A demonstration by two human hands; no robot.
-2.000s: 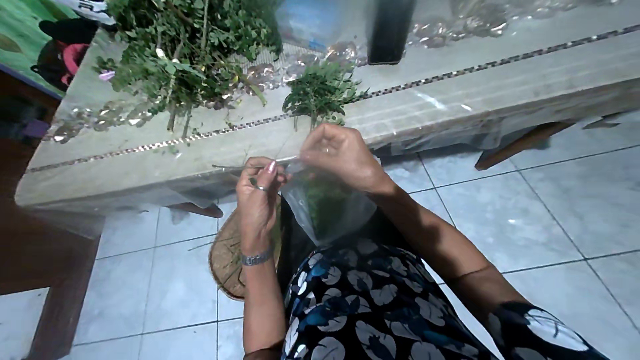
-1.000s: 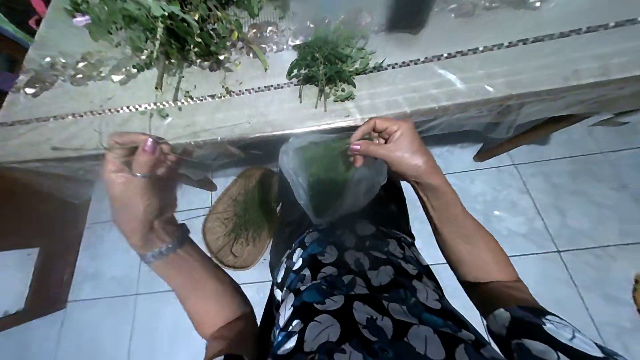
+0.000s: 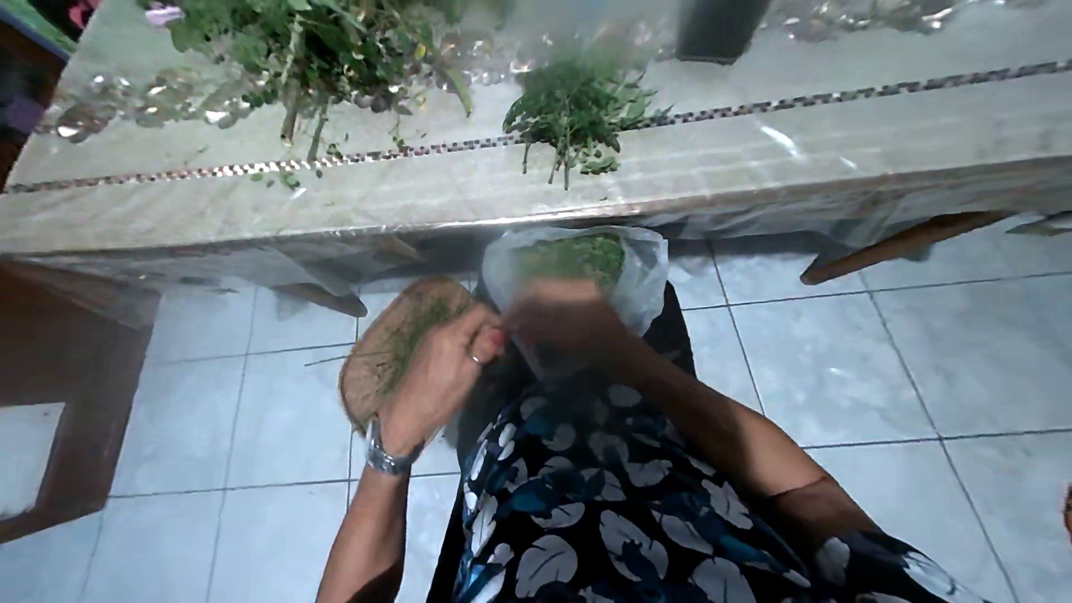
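Note:
My left hand (image 3: 448, 364), with a ring and a wristwatch, is closed on a thin plant stem whose end sticks out to the left. My right hand (image 3: 565, 314) is blurred and meets it at the fingertips; whether it grips anything I cannot tell. Just beyond the right hand, a clear plastic bag (image 3: 645, 276) on my lap holds green leaves (image 3: 586, 255). Below and left of the bag, a round woven basket (image 3: 364, 389) has thin green stems (image 3: 410, 331) in it, partly behind my left hand.
A table with a plastic-covered cloth (image 3: 402, 197) runs across the front. On it lie a large heap of leafy stems (image 3: 335, 50), a smaller leafy bunch (image 3: 578, 109) and a dark object (image 3: 720, 29). Wooden table legs (image 3: 904, 243) slant below its edge, over the tiled floor (image 3: 846, 360).
My left hand was out to the left at the table edge a second ago; it has come back right and down to meet my right hand beside the bag.

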